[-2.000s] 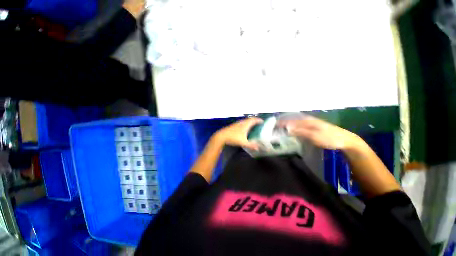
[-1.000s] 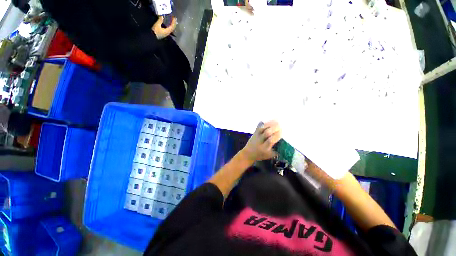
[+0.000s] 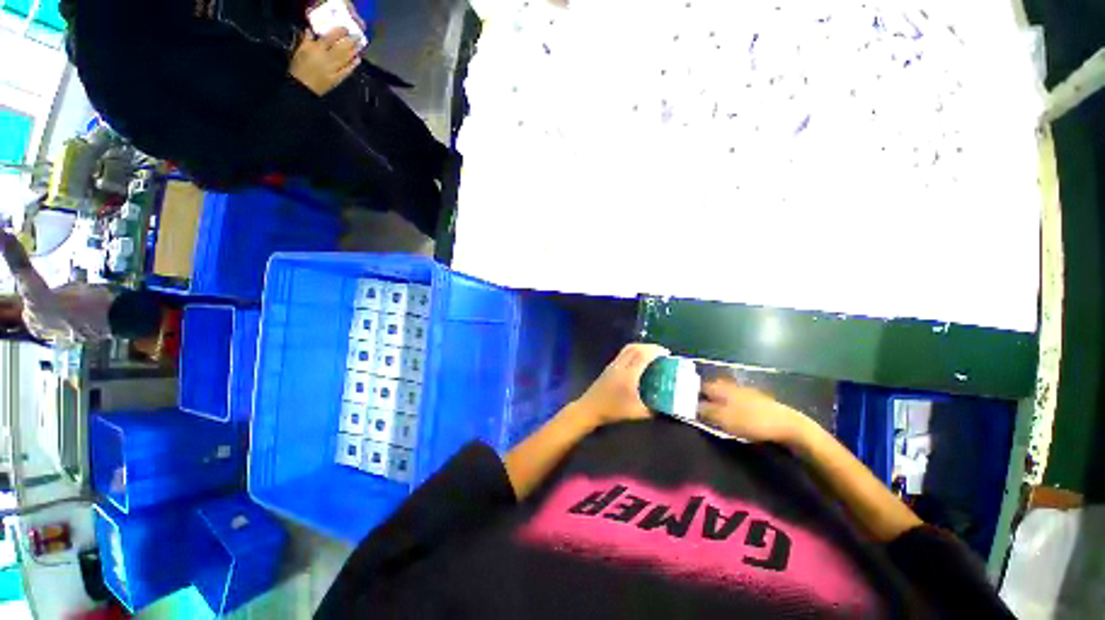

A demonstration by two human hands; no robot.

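Observation:
A small green and white carton (image 3: 670, 388) is held in front of the black shirt, just off the near table edge. My left hand (image 3: 620, 382) grips its left side. My right hand (image 3: 748, 409) is at its right side with bent fingers by the white part; whether it grips the carton is not clear. The large blue crate (image 3: 473, 363) stands to the left with rows of small white cartons (image 3: 384, 359) with dark printed squares at its bottom.
A bright white table (image 3: 751, 206) with scattered small bits and a green edge (image 3: 836, 345) lies ahead. A person in black (image 3: 255, 109) holds a white item at upper left. Smaller blue crates (image 3: 152, 454) stand far left. A blue crate (image 3: 988, 454) with white items is under the table at right.
The view has shifted. The white sheet-like shape over my right forearm no longer shows. My hands are now both near the carton, which shows its green and white faces upward.

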